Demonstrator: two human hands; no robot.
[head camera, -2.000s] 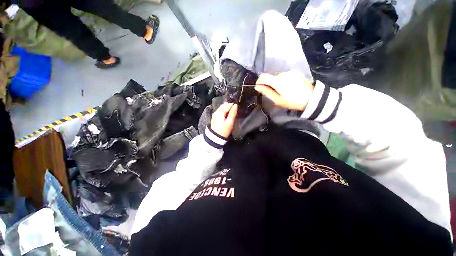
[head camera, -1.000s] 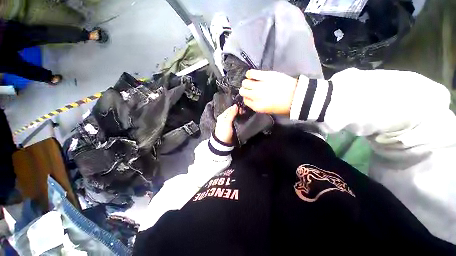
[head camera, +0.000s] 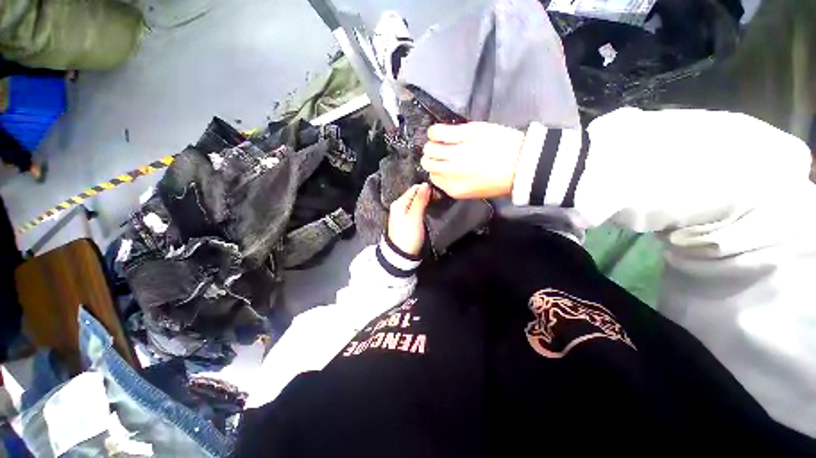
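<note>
A dark grey-black denim garment lies bunched on the lap, with lighter and darker folds. My left hand pinches its edge from below. My right hand is closed on the dark cloth just above and to the right, its fingertips close to my left fingertips. The fingers hide what lies between them; I cannot tell whether a thread or tool is there. A light blue-grey denim piece lies over the lap beyond my right hand.
A heap of dark denim garments lies at left. A black plastic bag with a paper sheet is at top right. Green cloth is right, a grey metal bar at top. Blue denim in clear plastic is lower left.
The thin thread seen earliest between the hands no longer shows. My right hand has come down and closed in near my left hand. The person walking at upper left has almost left the view.
</note>
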